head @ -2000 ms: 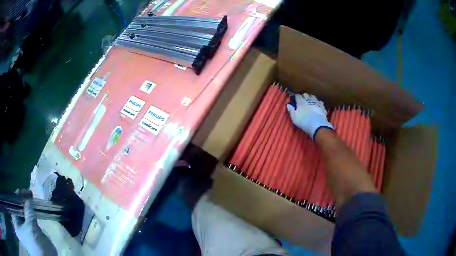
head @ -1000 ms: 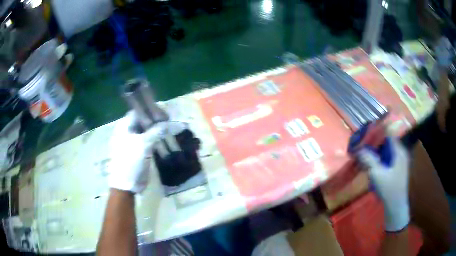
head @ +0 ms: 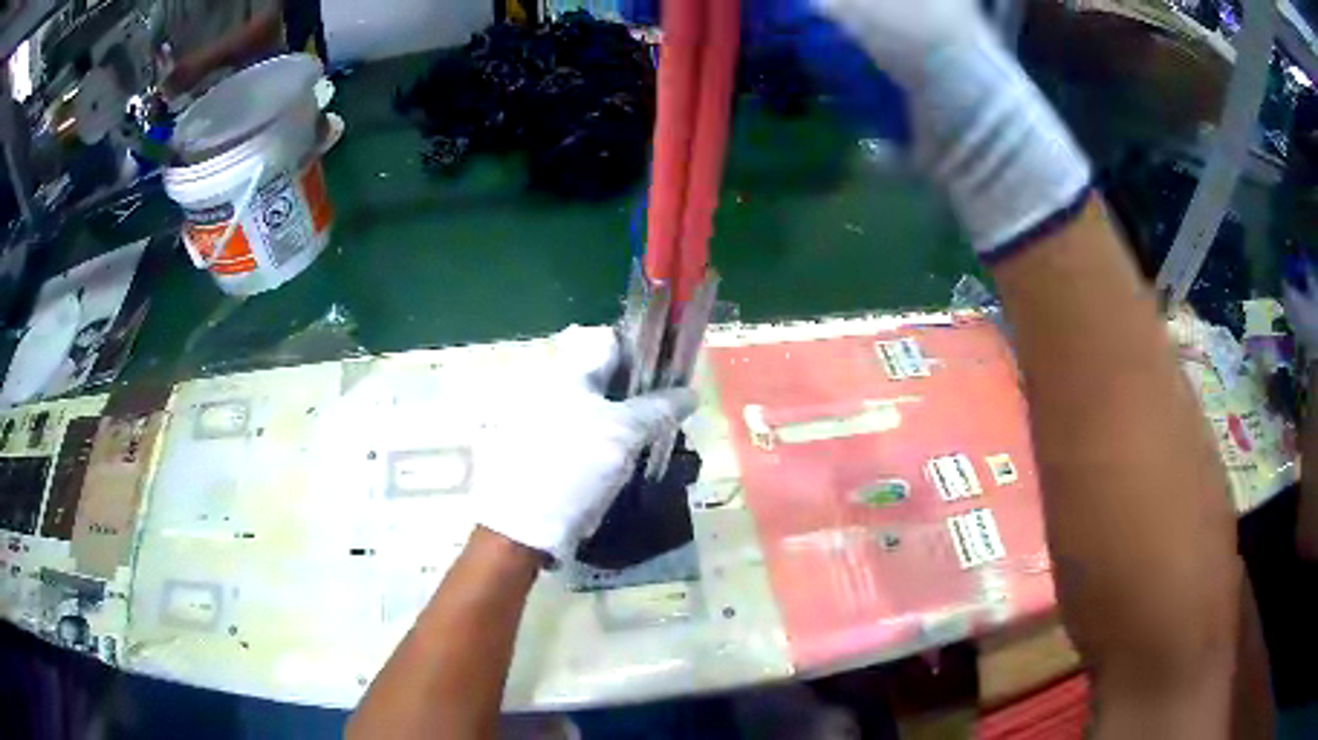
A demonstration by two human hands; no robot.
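Observation:
My left hand (head: 586, 448), in a white glove, grips the silver metal tube set (head: 669, 333) upright above the black pad (head: 643, 521). Long red rods (head: 691, 159) stand in the open top of the tubes and run up past the picture's top edge. My right hand (head: 961, 123), in a white and blue glove, is raised at the top, right of the rods. Its fingers are blurred and cut off by the edge, so its hold on the rods cannot be made out.
A white bucket (head: 260, 188) with an orange label stands behind the bench at left. A black parts heap (head: 557, 101) lies on the green surface. The pink sheet (head: 867, 506) covers the bench's right part. Red rods in the carton (head: 1026, 658) show at lower right.
My right hand has moved from the carton, past the bench's right side, up to the top centre. Red rods now stand in the tube set. My left hand still holds the tubes.

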